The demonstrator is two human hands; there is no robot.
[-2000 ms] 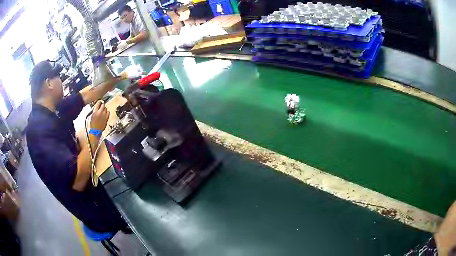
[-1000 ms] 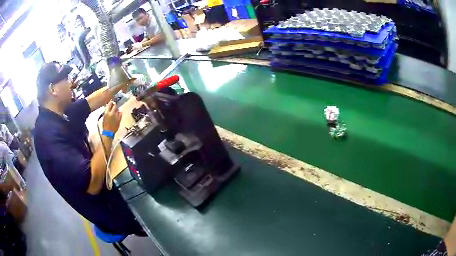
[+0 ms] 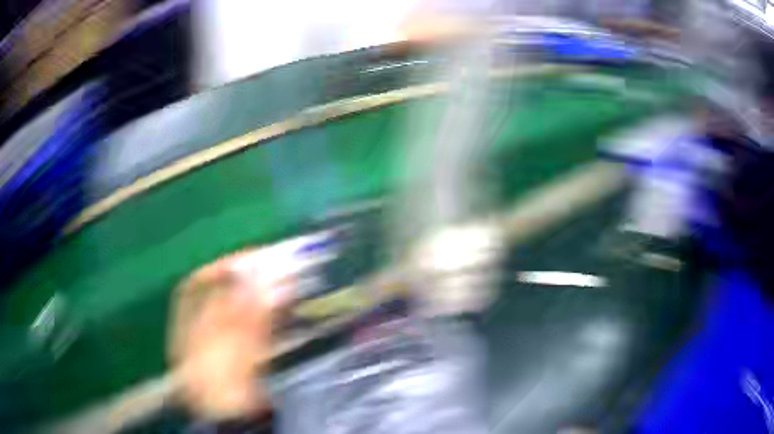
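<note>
The frame is heavily motion-blurred. My left hand (image 3: 219, 343) comes up from the lower left at the belt's near edge. Its fingers are closed around a white piece (image 3: 273, 267) with bluish bits, probably a wired board assembly; details are smeared. A crinkled clear plastic bag (image 3: 382, 386) hangs at the table edge, right of the hand. My right hand cannot be made out in the picture.
A green belt (image 3: 161, 280) carries a small pale item (image 3: 53, 326) at left. A whitish post (image 3: 450, 144) rises behind a blurred pale lump (image 3: 458, 263). A white stick-like thing (image 3: 562, 279) lies on the side table. A large blue box (image 3: 709, 364) is at right.
The view has swung far to the right, away from the seated worker and black machine. My left hand with the white piece, the post and the bag now show.
</note>
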